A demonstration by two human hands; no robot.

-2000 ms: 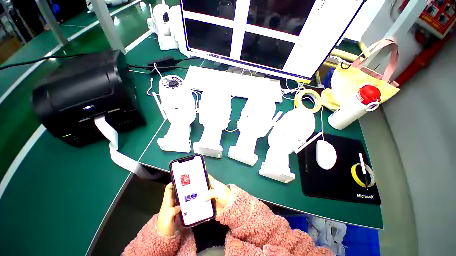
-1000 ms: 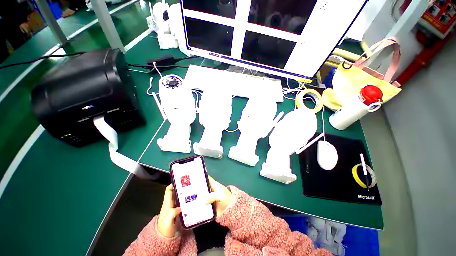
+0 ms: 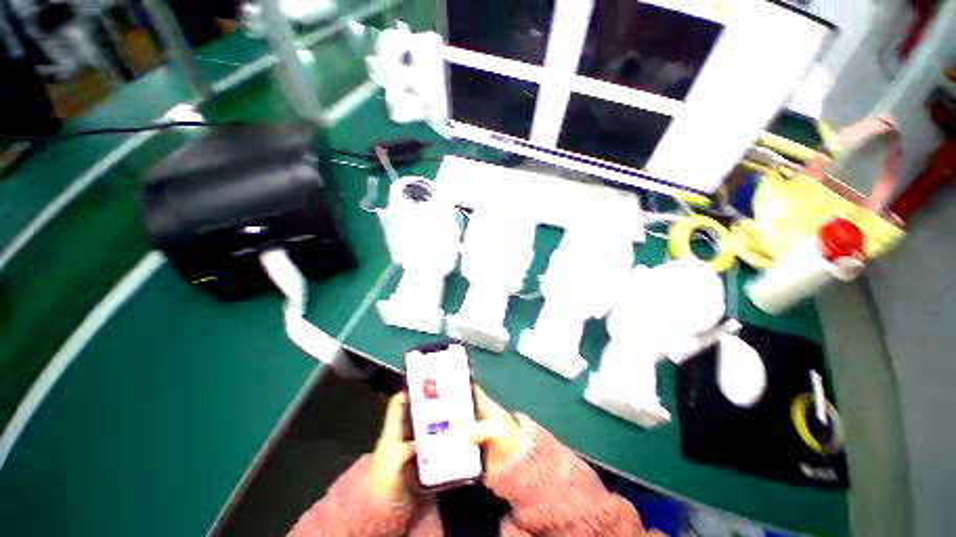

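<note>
A smartphone (image 3: 444, 414) with a lit white screen is held upright between both hands, near the bench's front edge. My left hand (image 3: 392, 451) grips its left side. My right hand (image 3: 498, 430) holds its right side, with the thumb over the screen's lower right. Four white security cameras stand in a row beyond the phone: the leftmost (image 3: 421, 252) shows a dark lens ring, then a second (image 3: 493, 273), a third (image 3: 574, 294) and the rightmost (image 3: 655, 336). The frame is blurred.
A black label printer (image 3: 243, 210) at left feeds a white label strip (image 3: 299, 320) to the bench edge. Behind are a keyboard (image 3: 540, 197) and monitor (image 3: 587, 79). At right are a mouse (image 3: 741, 372) on a black pad (image 3: 723, 430), tape roll (image 3: 702, 243), bottle (image 3: 791, 281) and yellow bag (image 3: 797, 215).
The whole view has shifted, so the bench items appear further right and slightly lower, and the picture is blurrier. Both hands still hold the phone.
</note>
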